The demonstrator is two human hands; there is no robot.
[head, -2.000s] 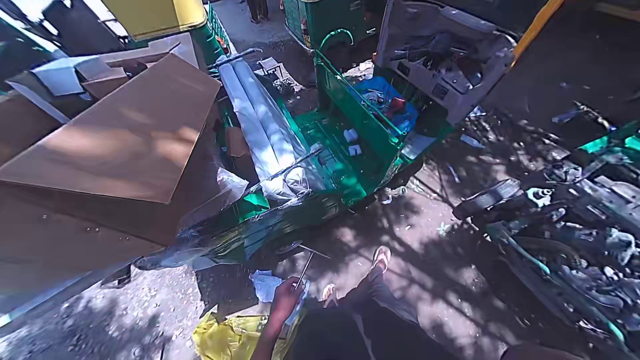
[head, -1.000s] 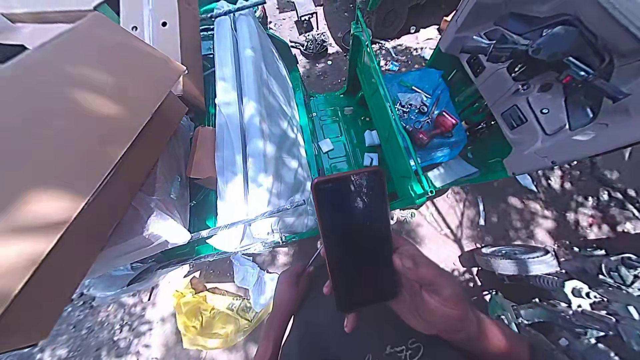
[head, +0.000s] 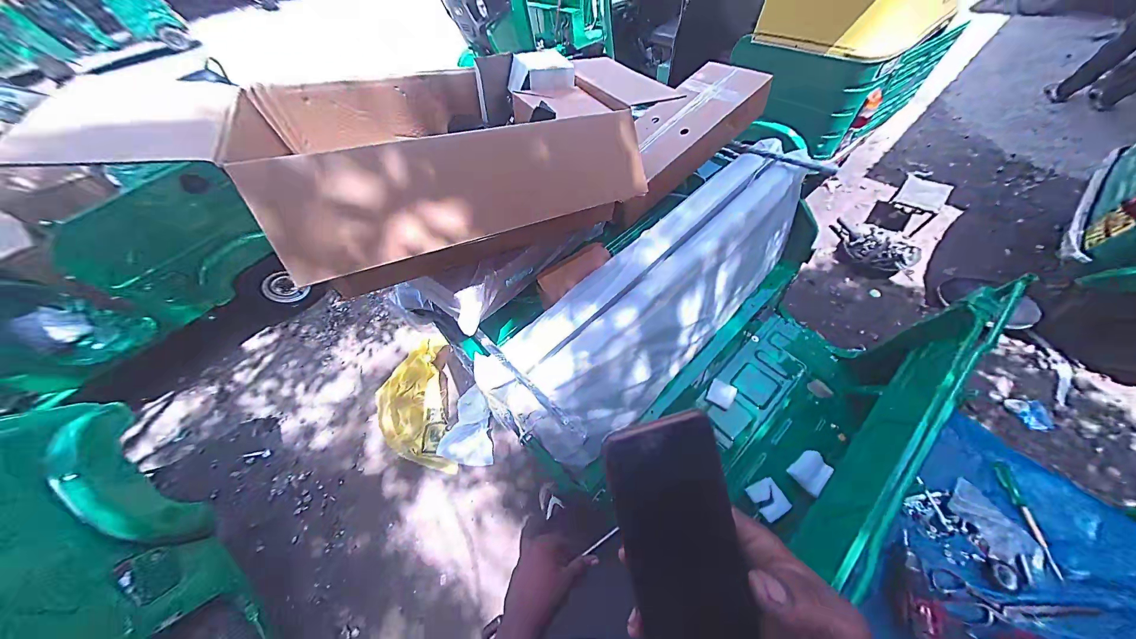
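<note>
A smartphone (head: 679, 528) with a dark screen is upright in my right hand (head: 785, 577), at the lower middle. My left hand (head: 541, 572), low and left of the phone, is closed on a thin metal rod (head: 601, 540), whose far part is hidden behind the phone. Just beyond both hands stands a green metal vehicle body (head: 763, 382), with a plastic-wrapped white panel (head: 657, 311) lying along it. Small white pieces (head: 809, 473) lie on its floor.
A large open cardboard box (head: 435, 195) rests over the body's left side. A yellow plastic bag (head: 411, 408) lies on the ground. At lower right, a blue sheet (head: 1056, 470) holds a screwdriver (head: 1025, 515) and metal parts. Green vehicle parts (head: 133, 515) stand at left.
Two seconds ago no phone was in view; one second ago my right hand had it raised, and it is still held. My left hand keeps the rod. The view has swung left.
</note>
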